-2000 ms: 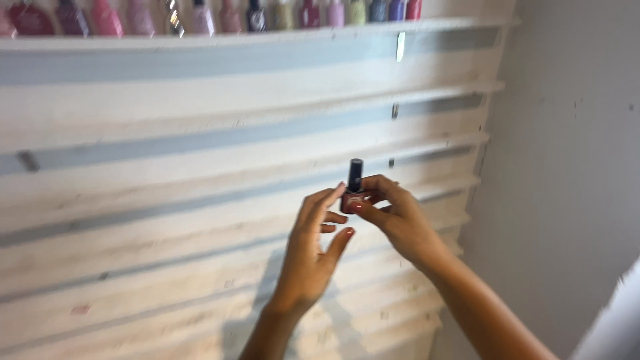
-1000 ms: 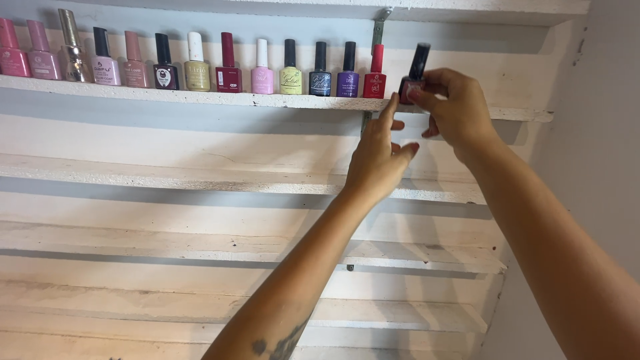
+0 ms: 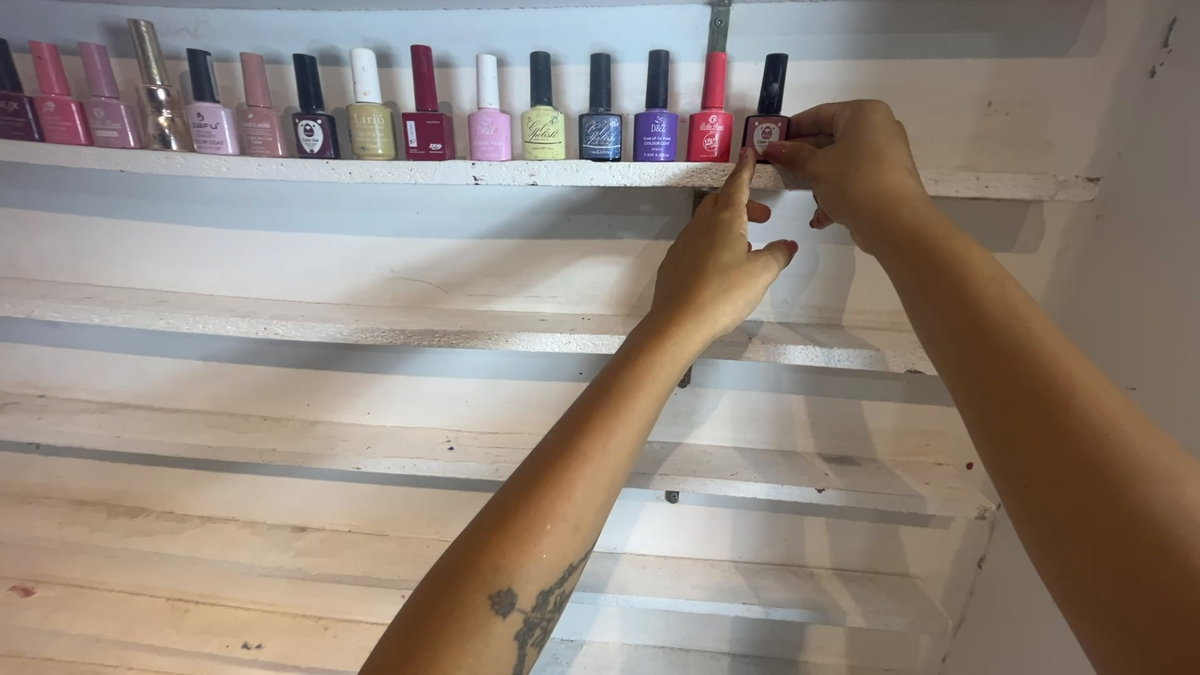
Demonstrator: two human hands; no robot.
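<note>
My right hand [image 3: 858, 169] grips the side of a dark-capped nail polish bottle [image 3: 772, 84] with a dark reddish body. The bottle stands upright on the upper white shelf, just right of a red nail polish bottle [image 3: 714, 122]. Below it, my left hand [image 3: 717, 258] points up, its index fingertip by the bottle's lower left corner and the shelf edge; whether it touches the bottle I cannot tell. Its thumb is spread and it holds nothing. Leftward along the row come a purple bottle [image 3: 656, 122], a dark blue one [image 3: 600, 127] and a pale yellow one [image 3: 542, 127].
More nail polish bottles, among them a tall gold one [image 3: 161, 103], continue the row to the left. The white shelf [image 3: 562, 174] has a rough front edge and ends near the right wall [image 3: 1144, 281]. Further white shelves [image 3: 469, 333] run below, with a metal bracket [image 3: 719, 28] above the row.
The dark-capped bottle, held tilted in my right hand a second ago, now stands upright on the shelf beside the red one. Both hands have risen from in front of the lower shelves.
</note>
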